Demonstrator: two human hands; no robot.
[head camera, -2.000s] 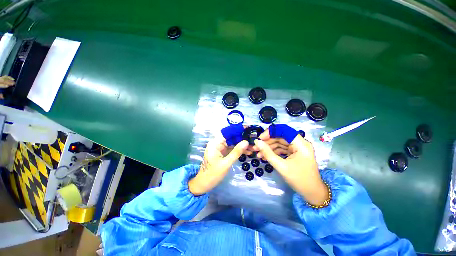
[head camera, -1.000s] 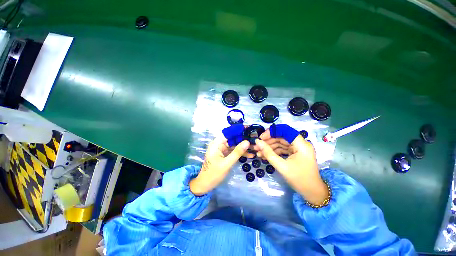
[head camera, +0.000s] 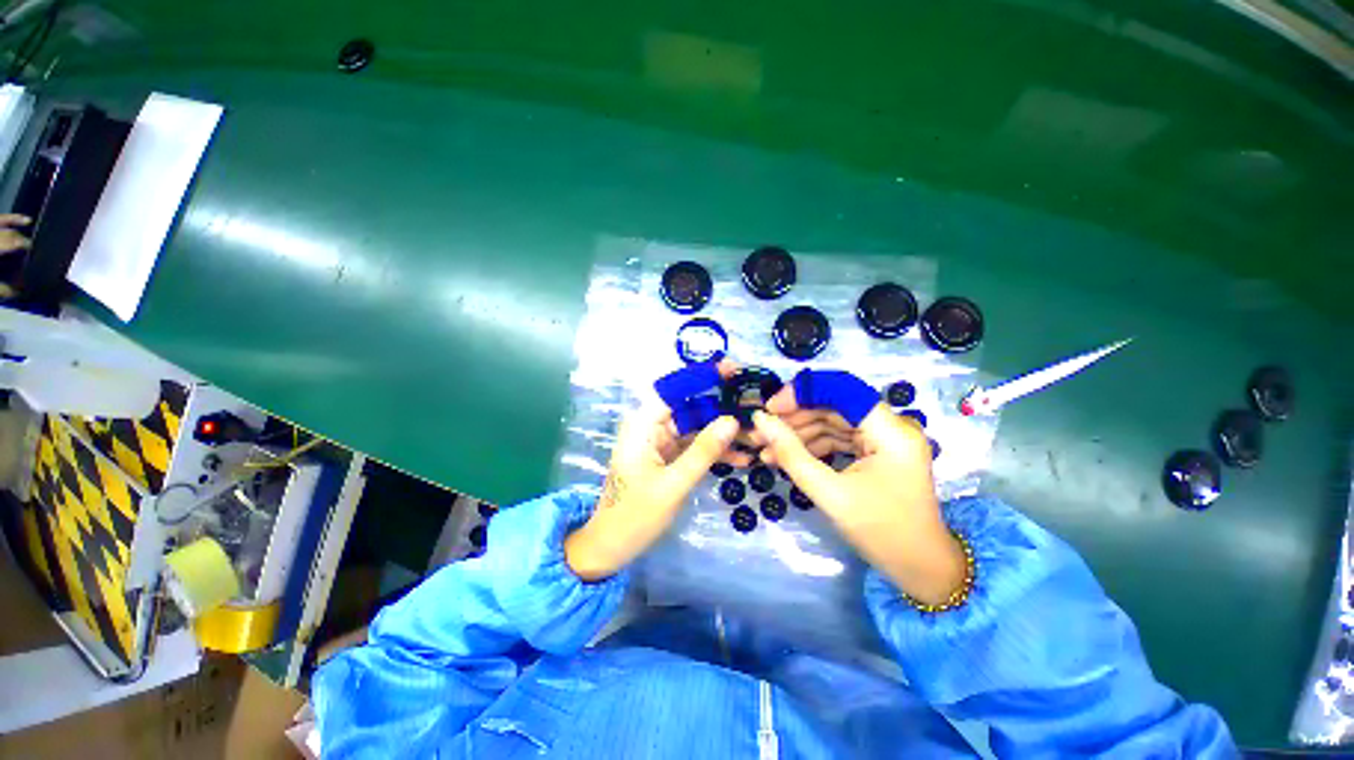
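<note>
My left hand (head camera: 649, 472) and my right hand (head camera: 857, 472) meet over the clear plastic film (head camera: 616, 305), both with blue finger cots. Together they hold a round black part (head camera: 750, 391) between thumbs and fingers; its lower edge is partly hidden by the fingertips. Several larger glossy black rounds (head camera: 802, 333) lie on the film beyond my hands, next to a dark ring with a bright centre (head camera: 701, 342). Small black discs (head camera: 744, 518) lie in rows on the film just below my hands, partly covered by them.
A white pointed tool with a red end (head camera: 1048, 376) lies right of the film. Three black rounds (head camera: 1238, 437) lie farther right, and a single one (head camera: 355, 57) at the far left. A white sheet (head camera: 147, 207), yellow tape roll (head camera: 238, 628) and striped fixture (head camera: 92, 557) are at left.
The single black round at the far side has moved left across the green bench. My hands stay in place, still holding the black part, with only slight finger movement.
</note>
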